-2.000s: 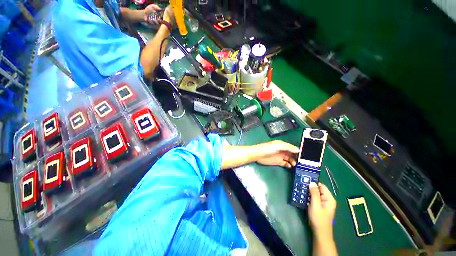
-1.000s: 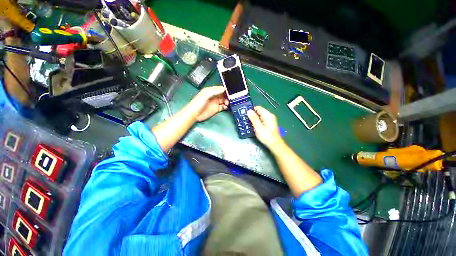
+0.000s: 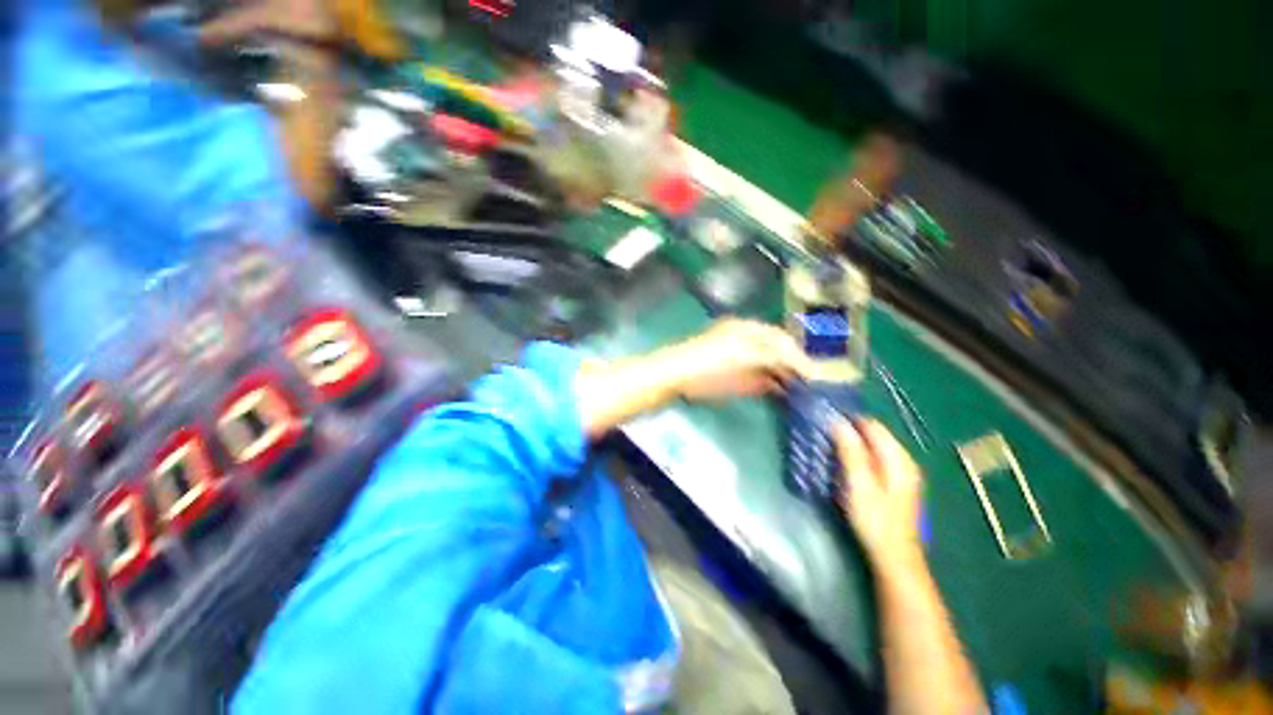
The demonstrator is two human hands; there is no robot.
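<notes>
The picture is blurred. An open flip phone (image 3: 824, 328) is held over the green bench mat, screen half away from me and dark keypad half toward me. Its screen shows blue. My left hand (image 3: 747, 359) touches the phone's left side near the hinge. My right hand (image 3: 880, 482) grips the keypad half from the right, with the thumb on or beside the keys. The fingers under the phone are hidden.
An empty pale front bezel (image 3: 1002, 496) and tweezers (image 3: 902, 407) lie right of the phone. A clear tray of red-and-black devices (image 3: 405, 412) is at left. Another person's blue sleeve (image 3: 154, 154) is at upper left. A parts board (image 3: 963, 300) stands behind. An orange tool (image 3: 1173, 694) shows at lower right.
The phone's screen has turned from dark to blue. The view has swung left, so the device tray and the other person show more. Both hands still hold the phone.
</notes>
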